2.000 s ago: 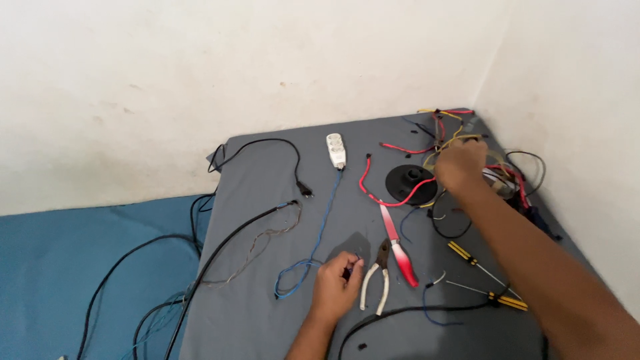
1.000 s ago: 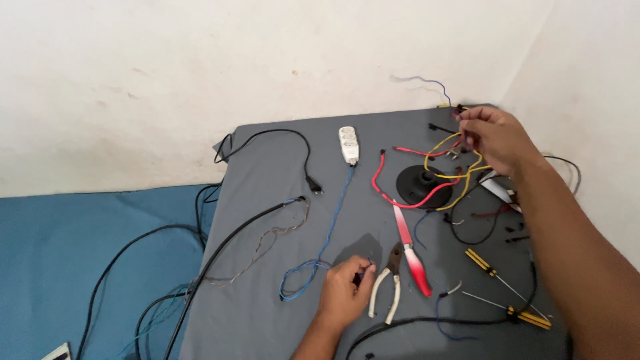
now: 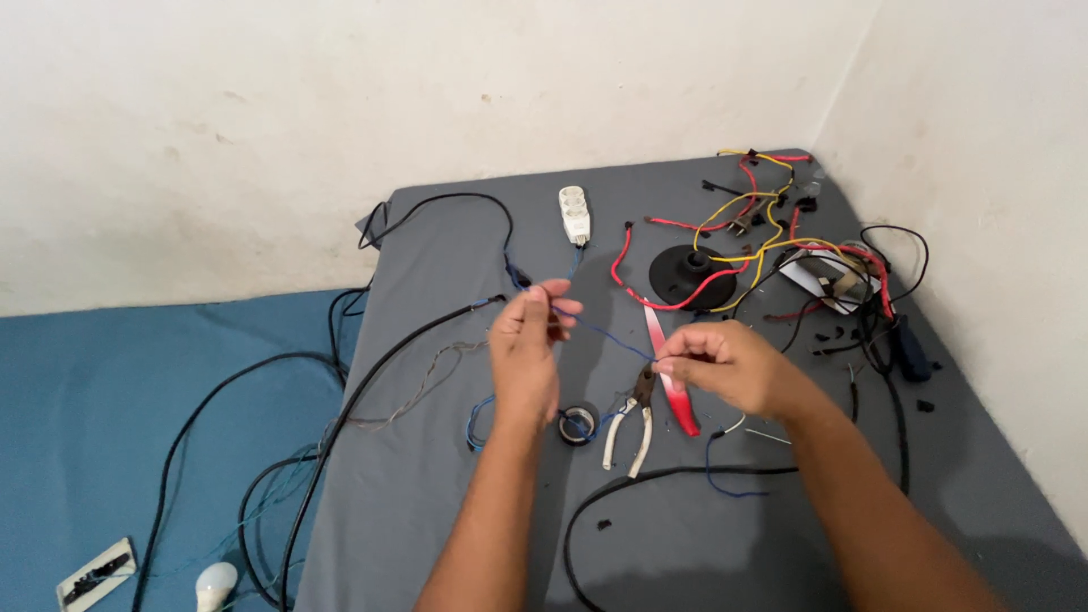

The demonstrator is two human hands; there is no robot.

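Note:
A thin blue wire (image 3: 608, 334) runs between my hands above the grey cloth. My left hand (image 3: 529, 348) pinches it between thumb and fingers, and my right hand (image 3: 722, 365) pinches it at the other side. Just below lie pliers with white handles (image 3: 643, 416) and a red and white knife (image 3: 680, 399), partly behind my right hand. A roll of black tape (image 3: 577, 425) lies under my left wrist, with blue wire across it. The white multi-outlet socket (image 3: 575, 214) rests beyond my left hand, a blue cord at its lower end.
A black round lamp holder (image 3: 680, 285) lies among red wire (image 3: 625, 280) and yellow wire (image 3: 769, 242) at the right. Thick black cable (image 3: 365, 391) curves over the left edge. A light bulb (image 3: 216, 585) lies on the blue surface, lower left. Walls stand behind and right.
My right hand has come down and left from the wires at the far right, a blue wire now in it. My left hand has moved up and away from beside the pliers. The tape roll now shows.

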